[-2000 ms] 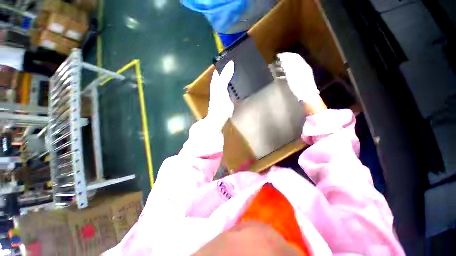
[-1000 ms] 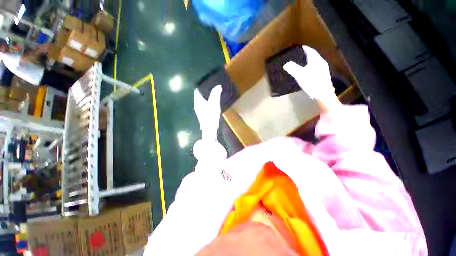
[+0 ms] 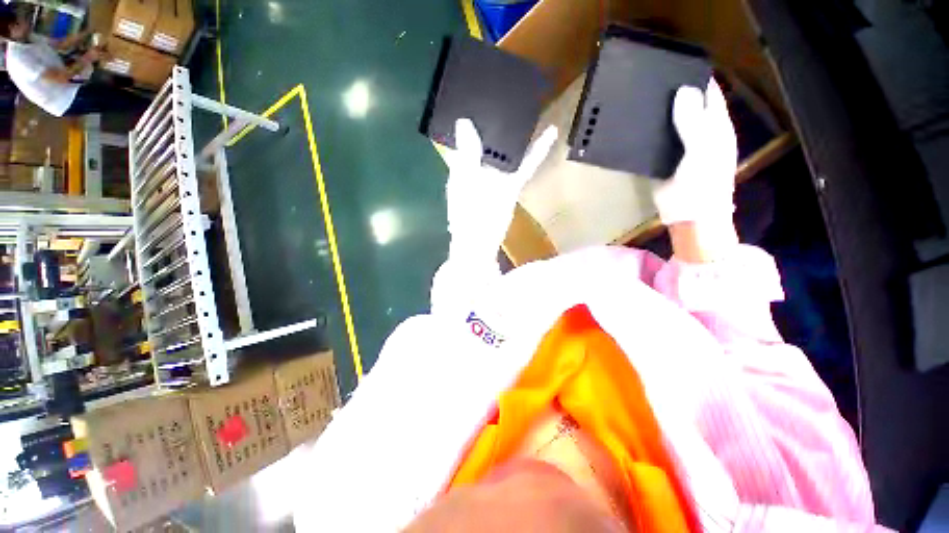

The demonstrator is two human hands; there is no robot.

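Note:
My left hand (image 3: 484, 187), in a white glove, holds one flat black housing (image 3: 487, 96) by its near edge, with a row of small holes near the fingers. My right hand (image 3: 702, 161), also gloved white, holds a second black housing (image 3: 637, 102) by its right side; its holes run along the left edge. The two housings are apart, broad faces up. The right one is over the open brown carton (image 3: 552, 36), the left one at its left side. A pale sheet (image 3: 593, 203) shows inside the carton.
A long black table (image 3: 832, 208) runs down the right side, with dark housings (image 3: 931, 312) on it. At left are a white roller rack (image 3: 177, 229), cartons with red stickers (image 3: 234, 427), yellow floor lines and a person (image 3: 47, 68) handling cartons.
Both housings are raised nearer to me and now show their broad faces and holes clearly. The view has shifted; the blue-clad worker at the top has left it, and a person shows at upper left.

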